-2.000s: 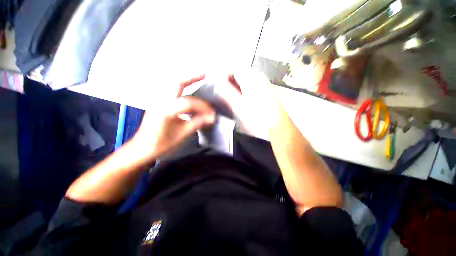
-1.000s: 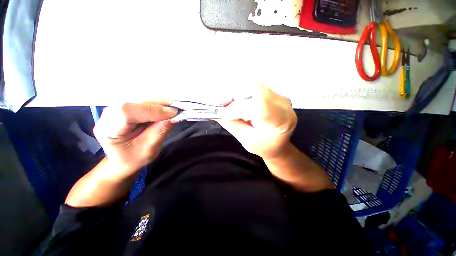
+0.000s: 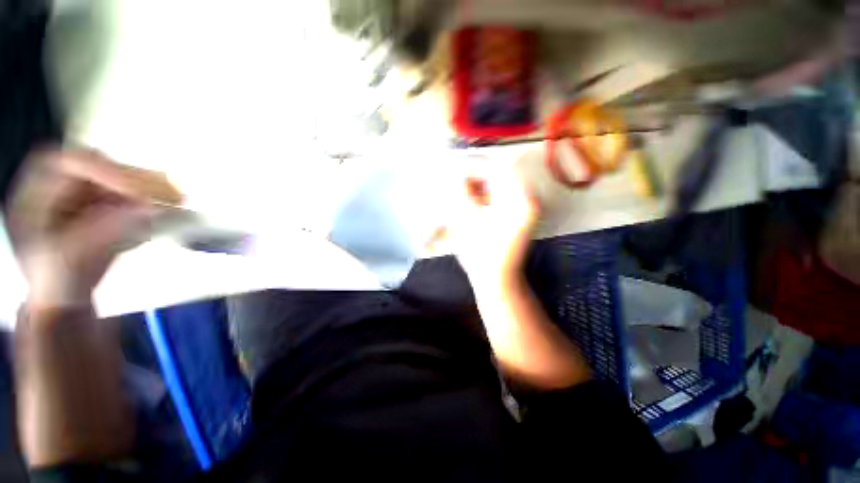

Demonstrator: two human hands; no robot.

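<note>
The view is blurred. My left hand (image 3: 90, 212) is at the far left over the white table edge, its fingers closed on a small grey fabric piece (image 3: 212, 234) that points right. My right hand (image 3: 486, 212) is at the table's front edge, right of centre, washed out by the light. A pale grey-blue fabric piece (image 3: 372, 222) hangs from its fingers and reaches down to the table edge. Whether the two pieces are joined cannot be told.
A phone (image 3: 504, 77) on a red cover lies behind my right hand. Red and yellow scissors (image 3: 587, 141) and a small yellow tool (image 3: 643, 173) lie right of it. A dark cloth strip (image 3: 702, 165) hangs over the edge. A blue crate (image 3: 592, 292) stands below. A person in red shows at far right.
My hands have moved apart, the left one far out to the left. The small piece they held together is gone from between them; a pale grey-blue piece now shows at my right hand. The view has turned.
</note>
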